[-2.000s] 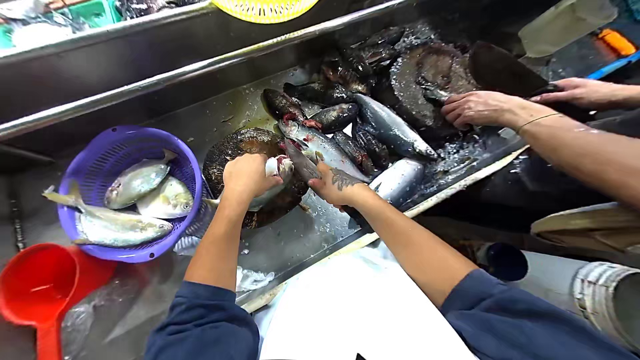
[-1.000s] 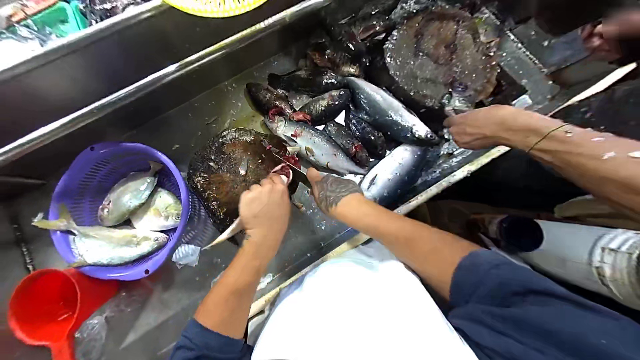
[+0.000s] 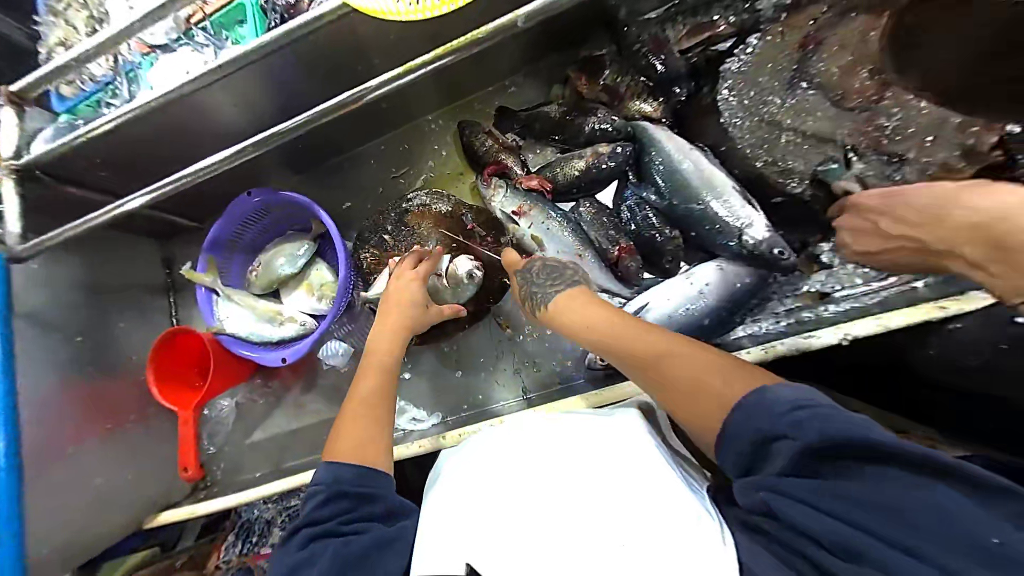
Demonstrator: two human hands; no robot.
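Observation:
A pale silvery fish (image 3: 460, 278) lies on a dark round wooden chopping block (image 3: 424, 216). My left hand (image 3: 412, 296) rests over its body with thumb and fingers spread, pressing it to the block. Just right of the block, my tattooed right hand (image 3: 540, 280) holds a thin-bladed knife (image 3: 470, 244), whose blade points left above the fish's head. The handle is hidden in the hand. Beside that hand lies a silver fish with a bloody head (image 3: 544, 228), among several dark fish (image 3: 588, 170).
To the left stand a purple plastic basket (image 3: 346, 264) of silvery fish and a red plastic dipper (image 3: 182, 372). A large silver fish (image 3: 704, 188) lies right of the block. A co-worker's hand (image 3: 912, 228) is at a second block (image 3: 776, 96). The metal sink's front edge (image 3: 480, 426) runs below my arms.
My left hand has gone from gripping the fish near its head to lying over its body with spread fingers. The fish now lies flat on the block.

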